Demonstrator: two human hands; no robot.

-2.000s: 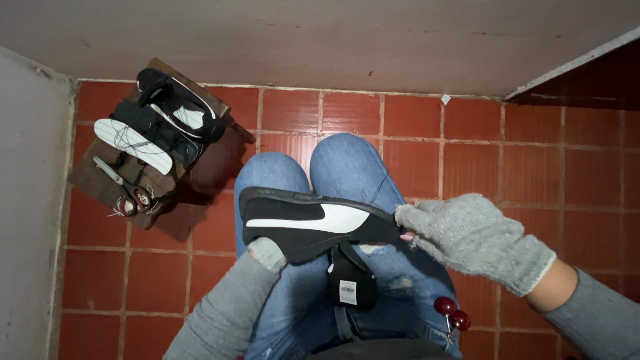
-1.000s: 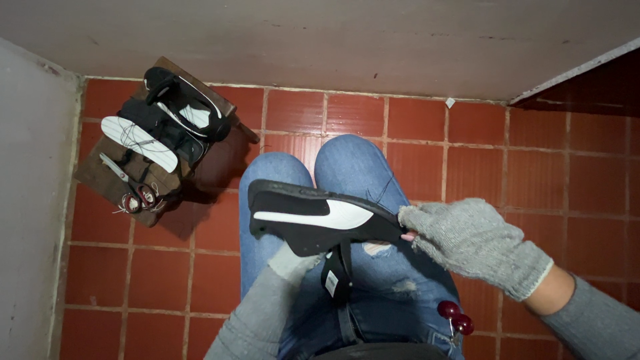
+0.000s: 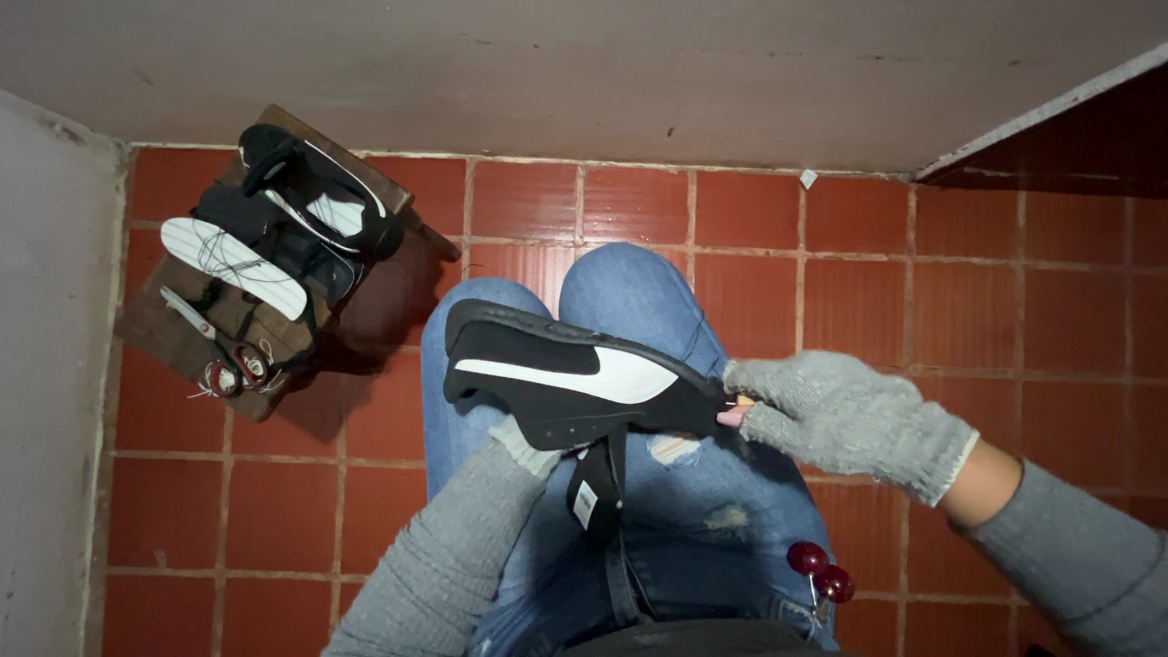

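A black shoe upper with a white side stripe and a black sole lies on its side across my lap, its toe end toward my right hand. My left hand, in a grey knit glove, reaches under and inside the shoe; its fingers are hidden. Gloved too, with bare fingertips, my right hand pinches a small tool with a yellowish handle against the toe; the tool's tip is hard to make out. The shoe's black tongue, bearing a white label, hangs down over the jeans.
On the left a wooden stool holds another black shoe, a white insole-shaped piece with dark thread on it, and scissors with red-and-black handles. Dark red balls hang near my right hip. Walls stand ahead and at left.
The shoe has tilted, so its sole edge shows more than two seconds ago. The tongue has shifted about beneath it. My right hand stays at the toe.
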